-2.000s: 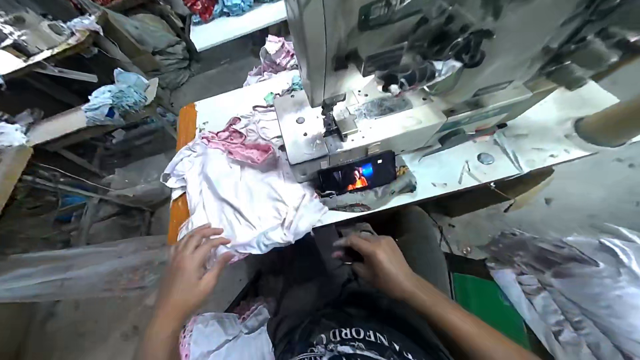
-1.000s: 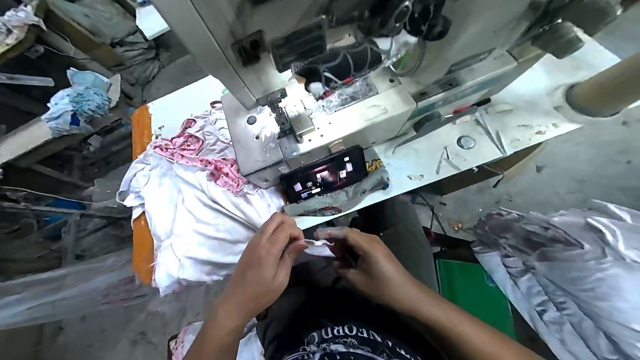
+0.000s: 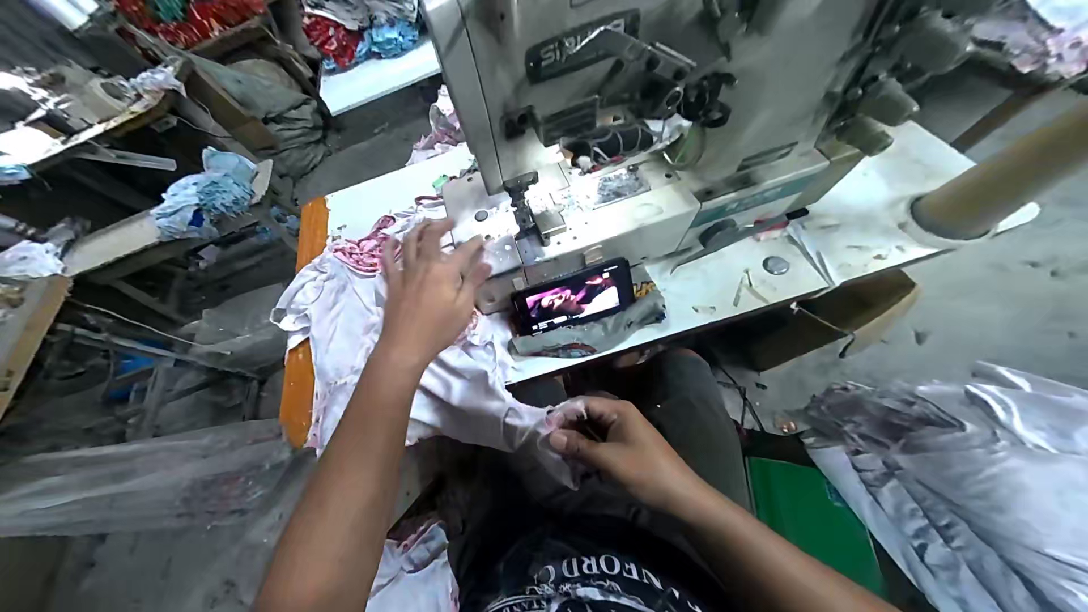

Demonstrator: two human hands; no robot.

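White garment fabric (image 3: pixel 348 348) with pink trim lies over the left end of the white sewing table. My left hand (image 3: pixel 433 285) is above the cloth beside the industrial sewing machine (image 3: pixel 578 204), its fingers apart; whether it touches the pink trim is unclear. An edge of the cloth is pinched between thumb and fingers of my right hand (image 3: pixel 603 438), over my lap. A phone (image 3: pixel 574 297) with a lit screen leans on a grey cloth bundle (image 3: pixel 595 331) at the table's front edge, just below the needle area.
The table has an orange edge (image 3: pixel 297 391) at left. Scissors or a similar metal tool (image 3: pixel 812 251) and a round metal disc (image 3: pixel 775 265) lie on its right part. Silvery fabric (image 3: pixel 960 484) is piled at the lower right. Blue cloth (image 3: pixel 204 195) sits on a bench at left.
My hands were together over my lap a second ago; now the left is up and forward by the machine. The right holds a cloth edge, and the white cloth stretches toward it.
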